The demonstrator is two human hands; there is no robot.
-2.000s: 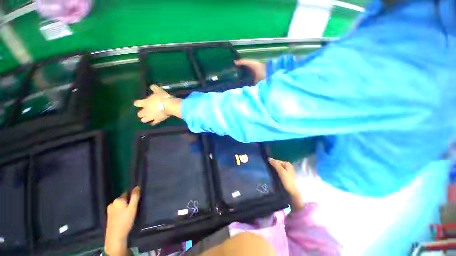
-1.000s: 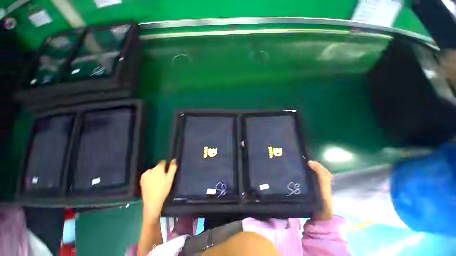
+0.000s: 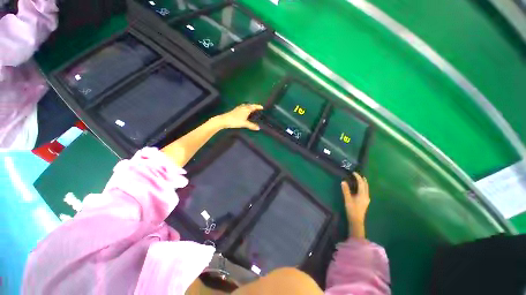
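Observation:
A black two-pocket foam tray lies on the green bench by the metal rail. Its left tablet and right tablet are dark with small yellow logos, small white stickers and handwritten-looking marks. My left hand grips the tray's left end, and my right hand grips its near right corner. A second tray lies closer to my body, with two dark-screened tablets: a left one and a right one. My sleeve and body cover part of this nearer tray.
Another tray with two dark tablets is at the left. Behind it stands a tray stack with reflective tablets on top. A black block is at the lower right. A posted sheet is at the right. A person's pink sleeve is at the left edge.
The tray with the logo screens is now farther from my body, beside the rail, with both hands at it. A dark-screened tray now lies nearer me. The blue-sleeved person is out of view.

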